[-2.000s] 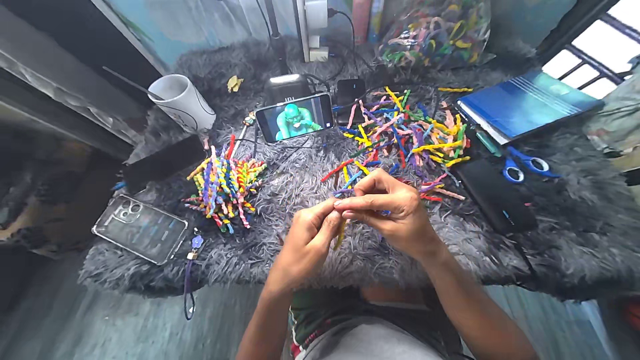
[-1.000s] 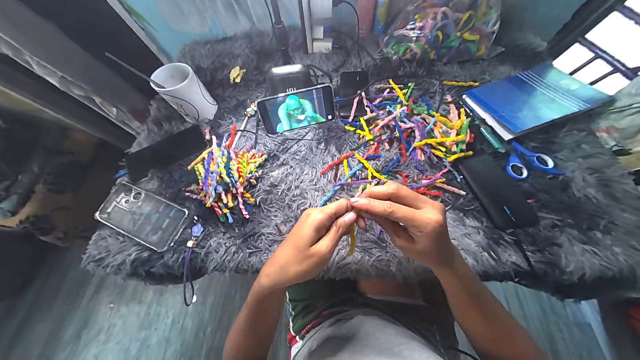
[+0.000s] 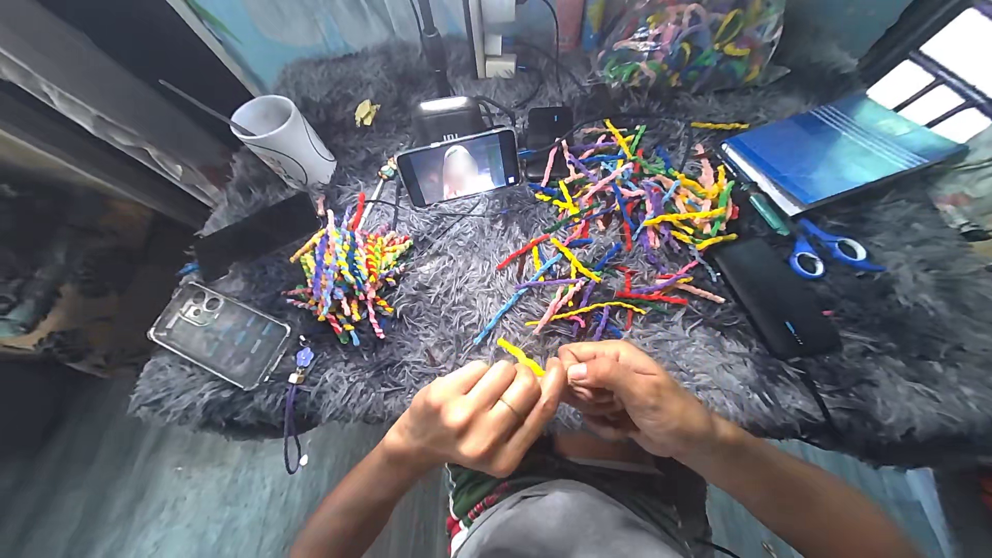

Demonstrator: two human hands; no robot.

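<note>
My left hand (image 3: 484, 415) is closed on a yellow fuzzy strand (image 3: 519, 356), whose end sticks out above the fingers. My right hand (image 3: 628, 391) meets it fingertip to fingertip, thumb and forefinger pinched; whether a strand lies between them is hidden. Beyond the hands a loose pile of short coloured fuzzy strands (image 3: 620, 209) spreads over the grey fur cover. To the left lies a bundle of multicoloured twisted strands (image 3: 349, 271).
A lit smartphone (image 3: 459, 167) leans at the back centre. On the left are a white mug (image 3: 285, 143) and a clear phone case (image 3: 221, 333) with a strap. Blue-handled scissors (image 3: 833, 248), a black power bank (image 3: 775, 298) and a blue notebook (image 3: 837, 151) lie right. A bag of strands (image 3: 690, 46) stands behind.
The yellow strand, which hung below my fingers before, now points up and away from my left hand. My left hand has turned so its back faces up. The picture on the smartphone differs.
</note>
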